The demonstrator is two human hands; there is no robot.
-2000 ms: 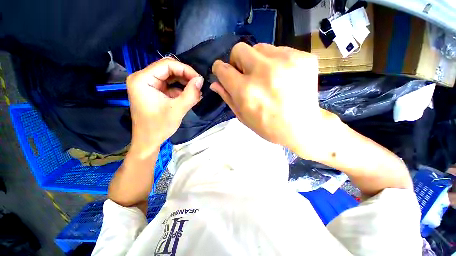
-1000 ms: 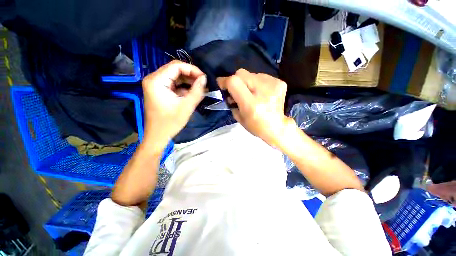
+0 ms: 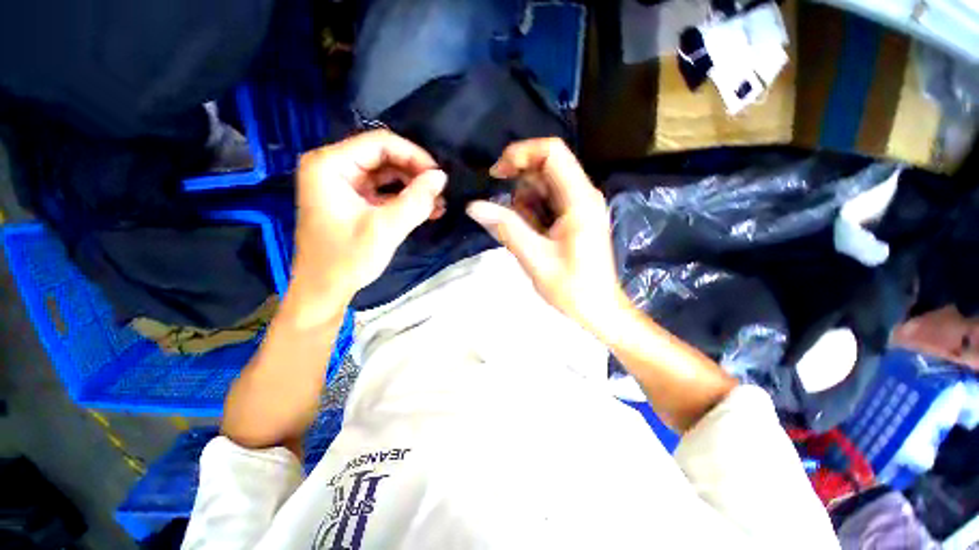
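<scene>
The black garment [image 3: 472, 113] lies across my lap, beneath and beyond both hands. Thin pale thread curls [image 3: 370, 121] show just behind my left hand. My left hand [image 3: 360, 215] is over the garment's left part with thumb and forefinger pinched together. Whatever is between the fingertips is too small to make out. My right hand [image 3: 553, 220] is a little to the right, thumb and forefinger apart, other fingers curled in. The inside of its palm is dark, and I cannot tell whether the snips are in it.
Blue crates [image 3: 140, 376] stand at left, one with tan cloth [image 3: 204, 331]. Dark garments pile above them. Plastic-covered dark garments [image 3: 709, 215] lie at right, below a cardboard box [image 3: 703, 118] with white tags. Another person's hand [image 3: 943, 335] shows at the right edge.
My right hand moved off to the right of my left; its thumb and forefinger have opened. The silvery blades seen between the hands a second ago no longer show. My left hand stays pinched.
</scene>
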